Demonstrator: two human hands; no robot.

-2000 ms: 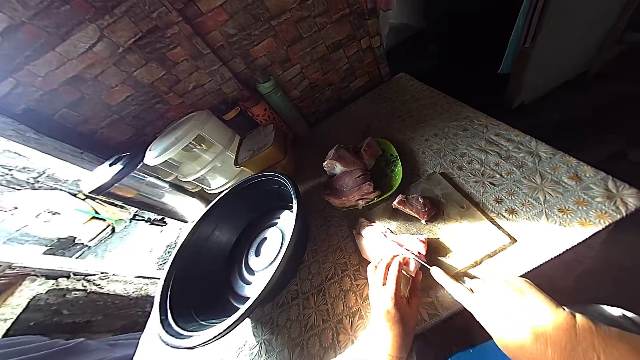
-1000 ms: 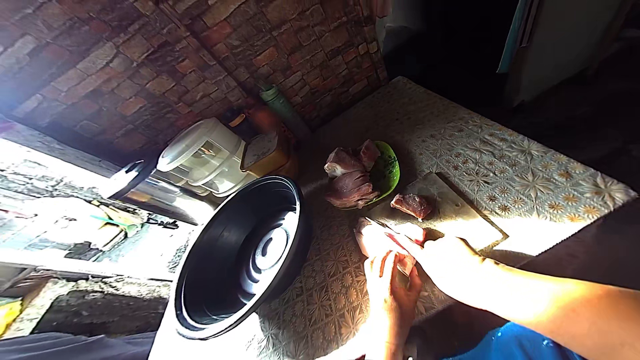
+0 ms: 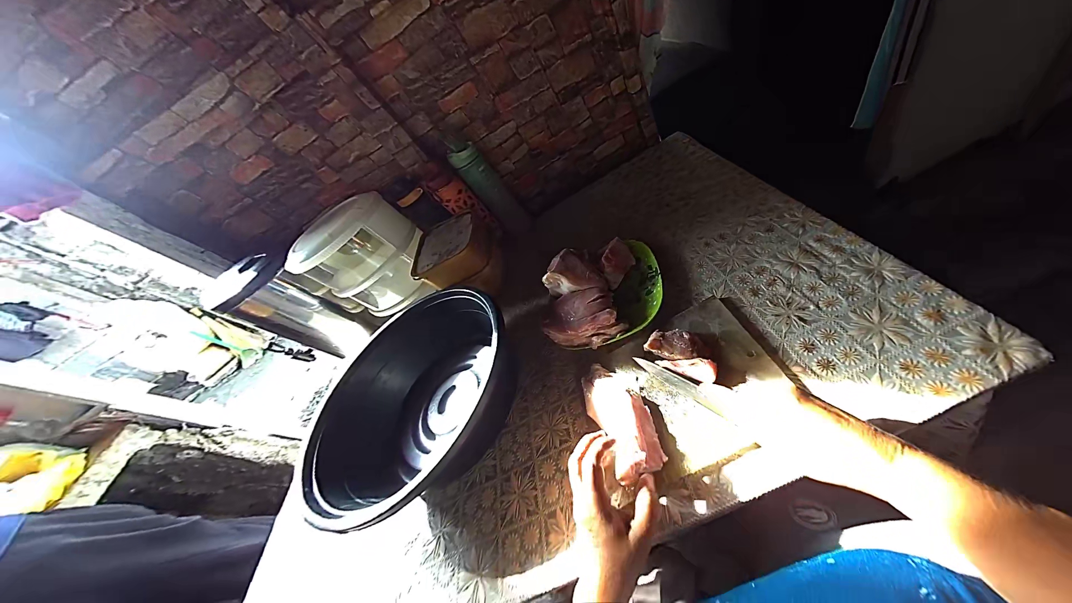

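My left hand (image 3: 610,511) grips the near end of a long piece of raw meat (image 3: 621,423), which lies at the left edge of a cutting board (image 3: 737,343). In my right hand (image 3: 766,406) is a knife (image 3: 682,387), its blade pointing up and left, to the right of that meat. A smaller cut piece of meat (image 3: 680,345) rests on the board just beyond the blade. Behind the board, a green plate (image 3: 646,289) holds several chunks of raw meat (image 3: 584,314). Strong sunlight washes out my right hand's fingers.
A large black basin (image 3: 368,435) stands left of the meat on the patterned tablecloth (image 3: 837,276). Along the brick-patterned wall are clear plastic containers (image 3: 360,251), a yellowish tub (image 3: 456,251), a green bottle (image 3: 486,180) and a shiny metal pot (image 3: 285,306).
The knife, over the long piece of meat one second ago, is now to its right, apart from it. A pale slice now shows beside the small piece on the board.
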